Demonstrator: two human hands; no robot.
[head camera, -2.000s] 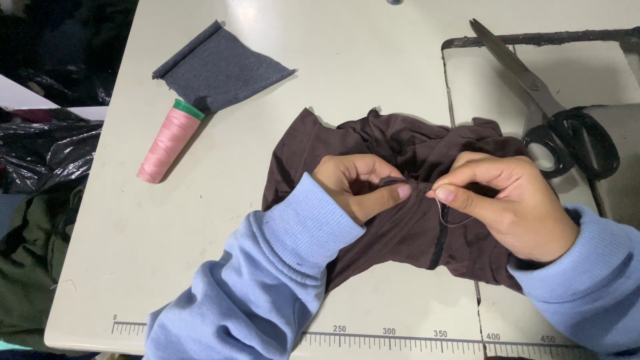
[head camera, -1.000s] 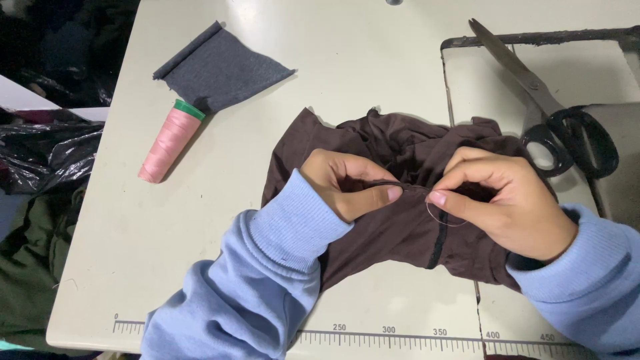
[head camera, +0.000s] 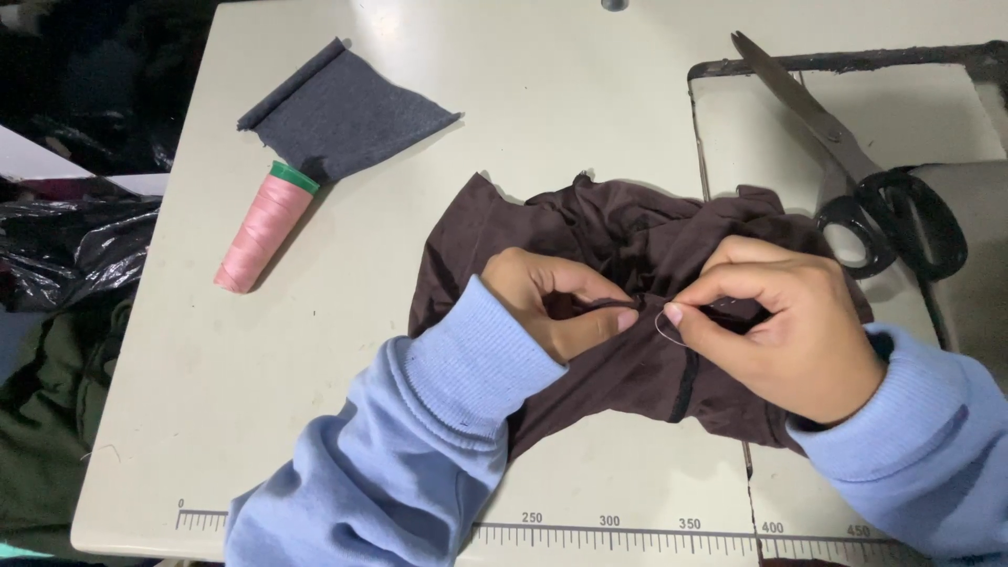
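Dark brown fabric (head camera: 606, 370) lies bunched on a pale sewing-machine table. My left hand (head camera: 563, 303) pinches a fold of it between thumb and fingers. Just to the right, my right hand (head camera: 776, 323) has thumb and index fingertip pressed together at the same fold, with a thin pale thread (head camera: 661, 331) looping below the fingertips. Whether a needle is between those fingertips cannot be told. A narrow black strip (head camera: 685, 386) runs down the fabric under my right hand.
Black-handled scissors (head camera: 839, 138) lie partly open at the upper right, handles beside the fabric. A pink thread cone (head camera: 264, 228) touches a dark grey cloth piece (head camera: 354, 114) at the upper left. A printed ruler scale (head camera: 571, 537) runs along the table's near edge. Dark plastic (head camera: 71, 244) and green cloth are beyond the left edge.
Both hands keep nearly the same places on the fabric. The thread loop at my right fingertips has changed shape.
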